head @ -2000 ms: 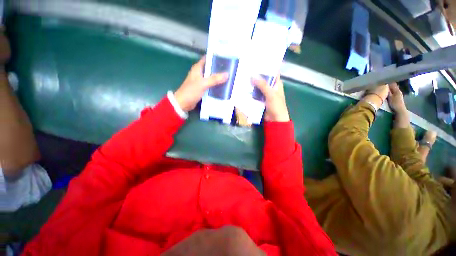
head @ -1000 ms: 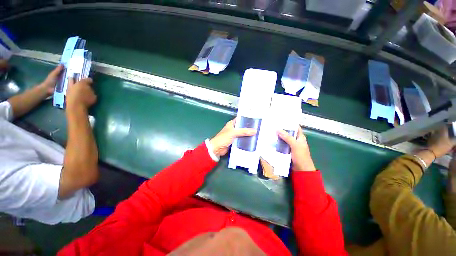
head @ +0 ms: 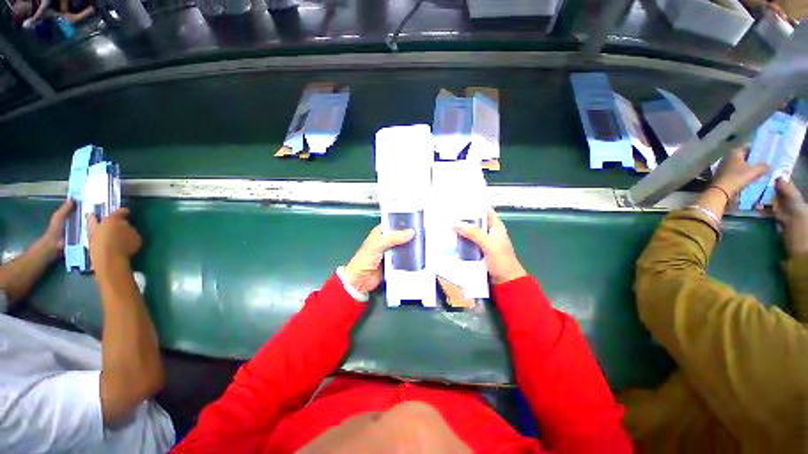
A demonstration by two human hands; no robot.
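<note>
A flattened window box [head: 405, 182], pale white, stands upright in front of me, a tall panel on the left beside a shorter one on the right. Each panel has a dark grey window near its notched lower end. A brown tab [head: 454, 292] shows at the bottom between the panels. My left hand [head: 376, 254] grips the left edge, thumb over the left window. My right hand [head: 493, 247] grips the right edge, thumb over the right window. The fingers behind the card are hidden, and I cannot tell how many layers it has.
Loose boxes [head: 324, 120] lie on the dark green conveyor belt [head: 221, 133] beyond the pale side rail [head: 266, 192]. A slanting metal post [head: 700, 160] is at the right. People at left [head: 115, 244] and right [head: 700, 257] hold similar boxes over the green bench [head: 230, 266].
The view has levelled and shifted, so the person at left is now in sight. Against the rail, the loose boxes have moved left along the belt. My hands keep the same grip on the box.
</note>
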